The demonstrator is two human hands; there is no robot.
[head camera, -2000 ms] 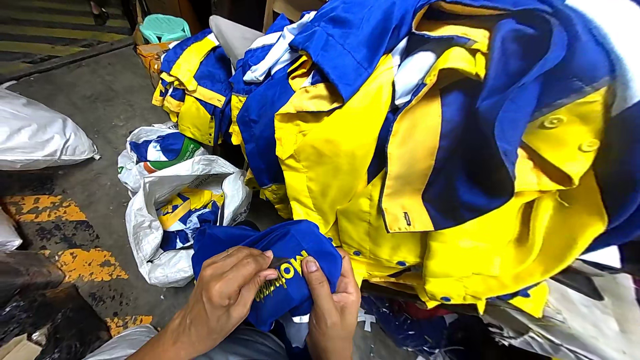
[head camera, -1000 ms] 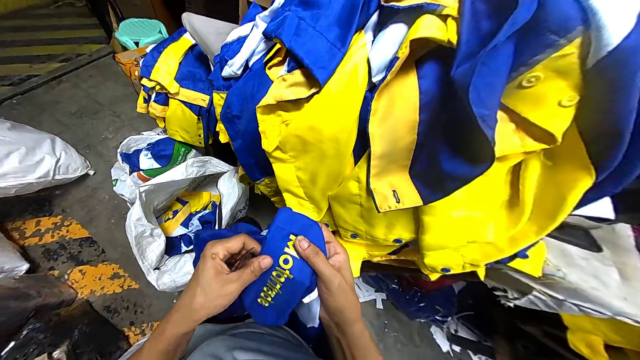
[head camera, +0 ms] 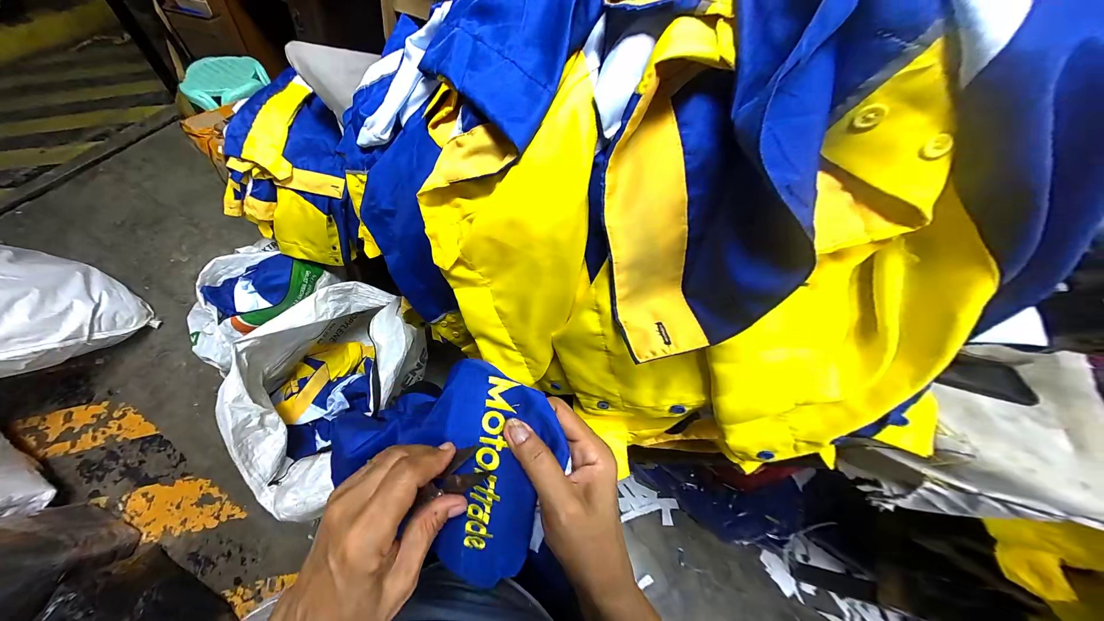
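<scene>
A piece of blue fabric [head camera: 492, 448] with yellow embroidered lettering lies bunched over the lap, its lettered part facing up. My right hand [head camera: 565, 500] grips its right edge, thumb on top beside the lettering. Between the thumb and fingers of my left hand [head camera: 388, 517] is a small dark metal tool [head camera: 453, 476], perhaps thread snips, with its tips at the lettering; much of it is hidden by the fingers. Just beyond the hands, a large heap of blue and yellow garments [head camera: 526, 250] hangs down.
Two white woven sacks [head camera: 237, 423] holding blue and yellow cloth stand left of the hands. A closed white sack [head camera: 69, 310] lies farther left. Fabric scraps [head camera: 647, 504] litter the floor at right. A green plastic stool [head camera: 224, 82] stands at the back left, beside a bundle of garments [head camera: 293, 172].
The blue fabric has been turned, so its lettering now runs steeply downward beneath the hands. The dark tool shows more plainly between my left fingers.
</scene>
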